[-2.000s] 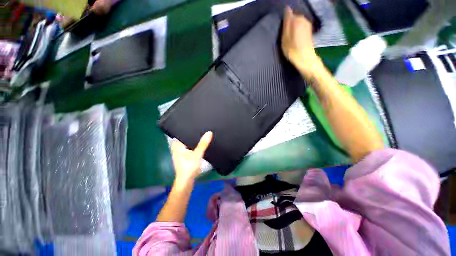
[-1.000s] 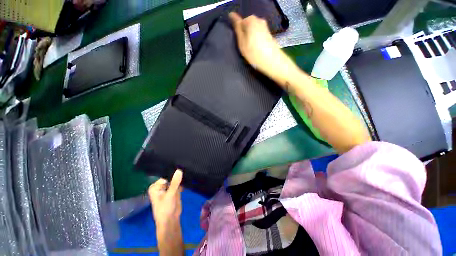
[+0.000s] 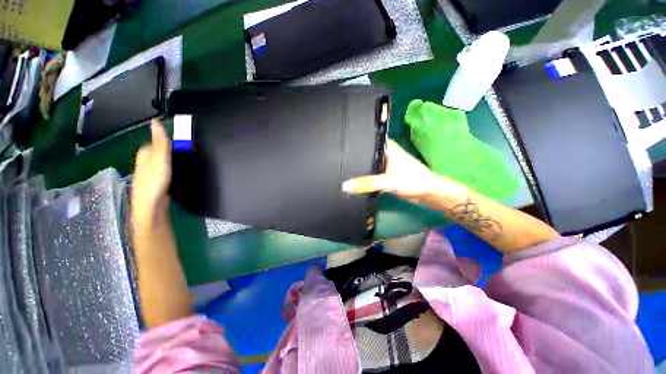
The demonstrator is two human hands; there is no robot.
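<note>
A black panel unit [image 3: 270,157] is held up over the bench, its label side facing me, with a white-and-blue label near its left end. My left hand [image 3: 152,172] holds the panel's left edge, fingers partly hidden behind it. My right hand [image 3: 387,175] grips the right end, thumb on the face and the other fingers hidden. Small gold dots show along that end. A bubble bag [image 3: 225,227] lies mostly hidden below the panel. The green cloth [image 3: 460,150] lies right of my right hand, with the white bottle [image 3: 478,69] behind it.
Another panel [image 3: 318,36] lies on a bubble bag at the back, one [image 3: 120,101] at the back left and one [image 3: 569,139] at the right. A stack of bubble bags [image 3: 84,256] stands at the left. White slotted sheets [image 3: 628,80] lie at the far right.
The panel was tilted diagonally with its strap-like slotted side up; it is now nearly level, label side showing. Both hands have moved to its short ends. The green cloth is more exposed.
</note>
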